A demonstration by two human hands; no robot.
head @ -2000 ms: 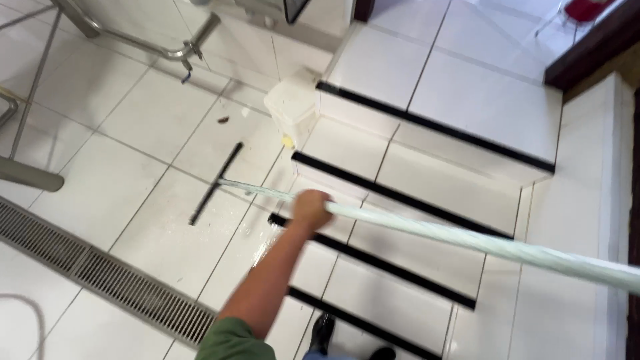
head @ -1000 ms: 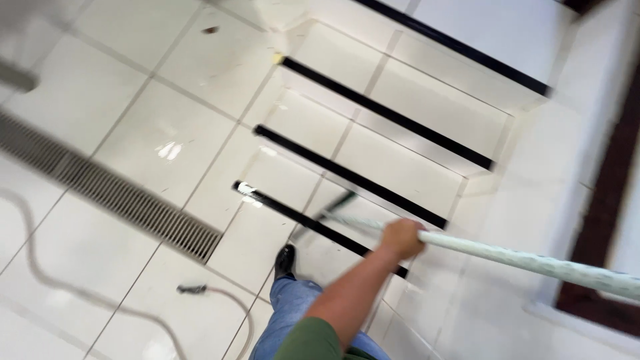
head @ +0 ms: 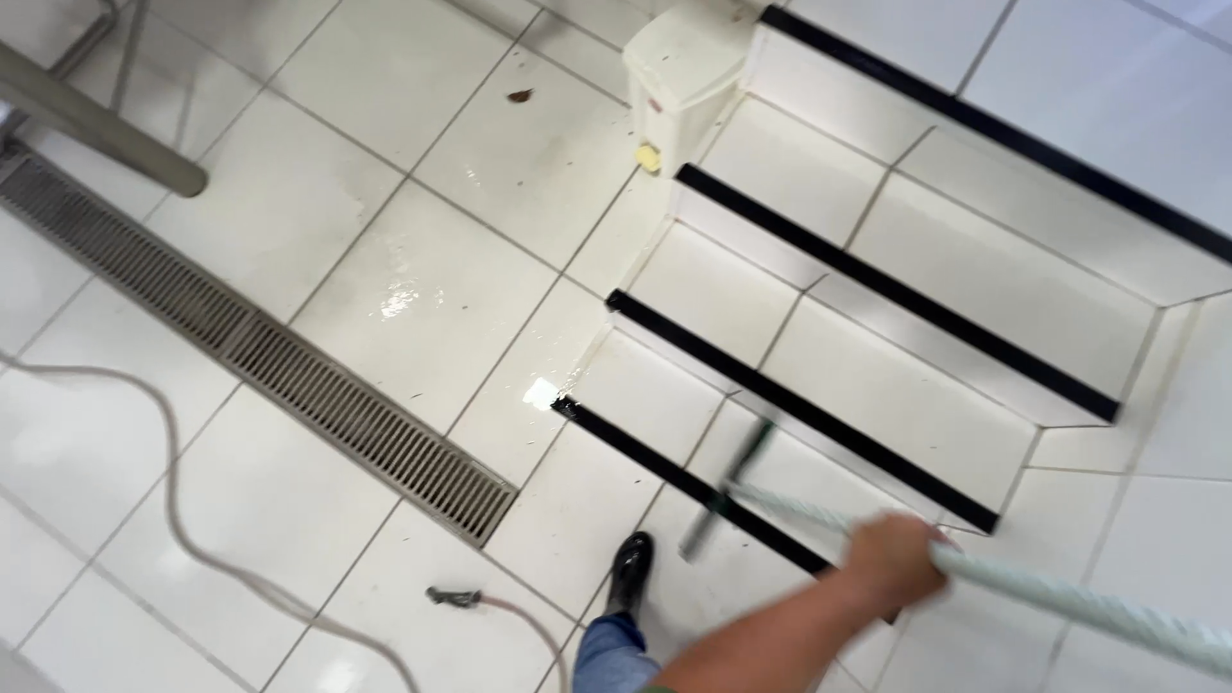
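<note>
My left hand (head: 895,563) is closed around the pale, spiral-patterned pole (head: 1078,602) of a floor squeegee, near its head. The dark squeegee head (head: 727,491) is blurred and lies over the lowest black stair edging (head: 654,457), between the floor and the first white tiled step. The pole runs out of view at the right edge. My right hand is out of view. Wet patches (head: 399,298) shine on the white floor tiles left of the steps.
A long metal drain grate (head: 318,385) crosses the floor at left. A hose (head: 173,472) and a hose end with a nozzle (head: 452,597) lie near my black boot (head: 630,568). A white lidded bin (head: 683,87) stands beside the steps. A metal tube (head: 106,125) juts in upper left.
Two seconds ago the squeegee head was on the floor left of the steps, near the bin; now it is at the lowest step. My left hand stays closed on the pole.
</note>
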